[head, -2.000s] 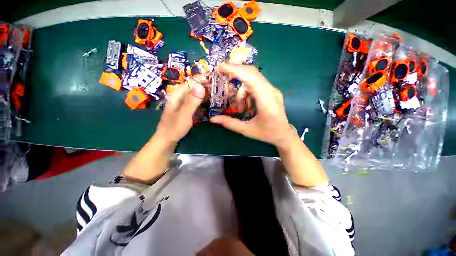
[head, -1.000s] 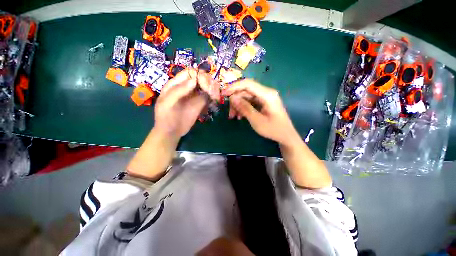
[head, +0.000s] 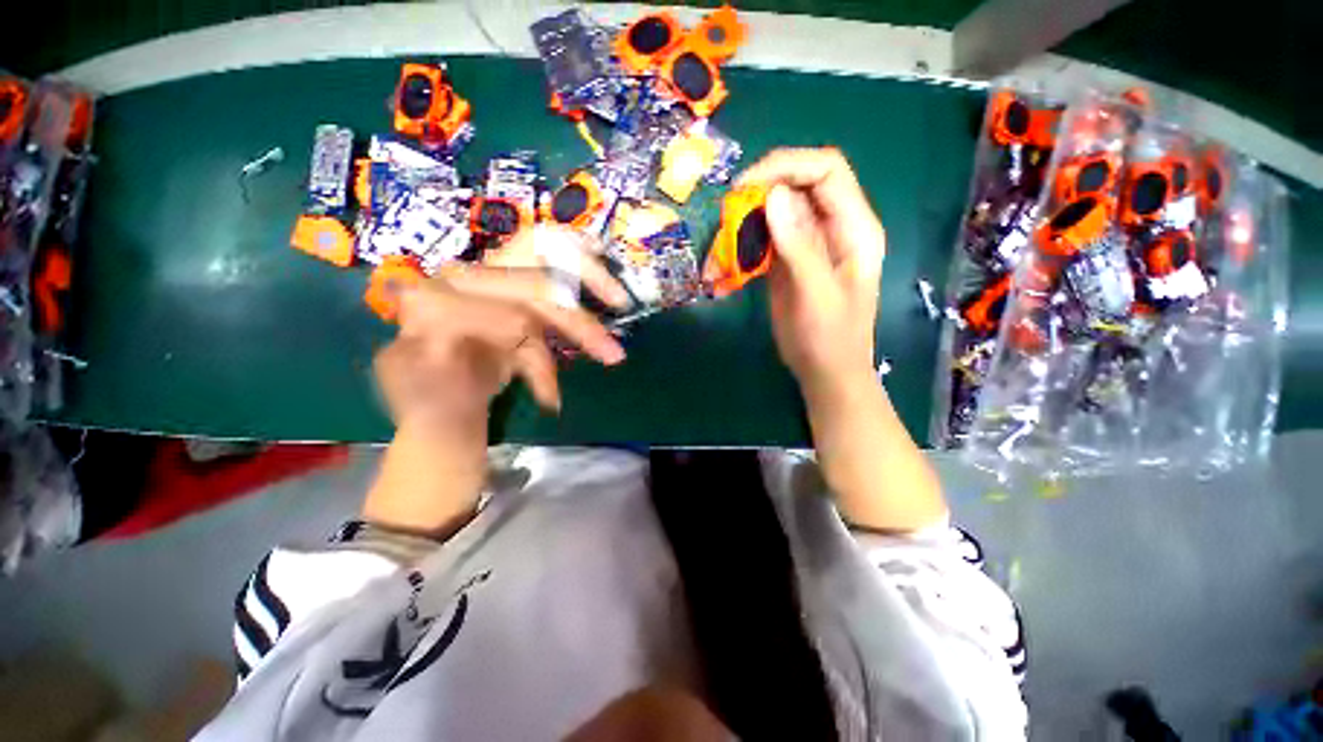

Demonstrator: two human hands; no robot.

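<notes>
My right hand [head: 824, 261] holds an orange housing [head: 742, 241] with a black oval between thumb and fingers, above the green bench. My left hand [head: 486, 326] is blurred, its fingers spread over the near side of the pile; I cannot tell whether anything is under it. A speckled circuit board [head: 665, 268] lies between the hands, close to the left fingertips. More boards [head: 414, 218] and orange housings lie in the pile beyond my left hand. A yellow-orange square piece [head: 688, 164] lies in the pile's right part.
A clear plastic bag [head: 1117, 420] full of orange parts and boards lies at the right. Another filled clear bag [head: 44, 218] is at the left edge. A pale metal rail [head: 856, 47] runs along the far edge. A small whitish piece [head: 261, 163] lies on the green surface at left.
The hands were close together over the near centre and have moved apart. The right hand now shows an orange housing in its fingers. The left hand has opened and moved left and nearer.
</notes>
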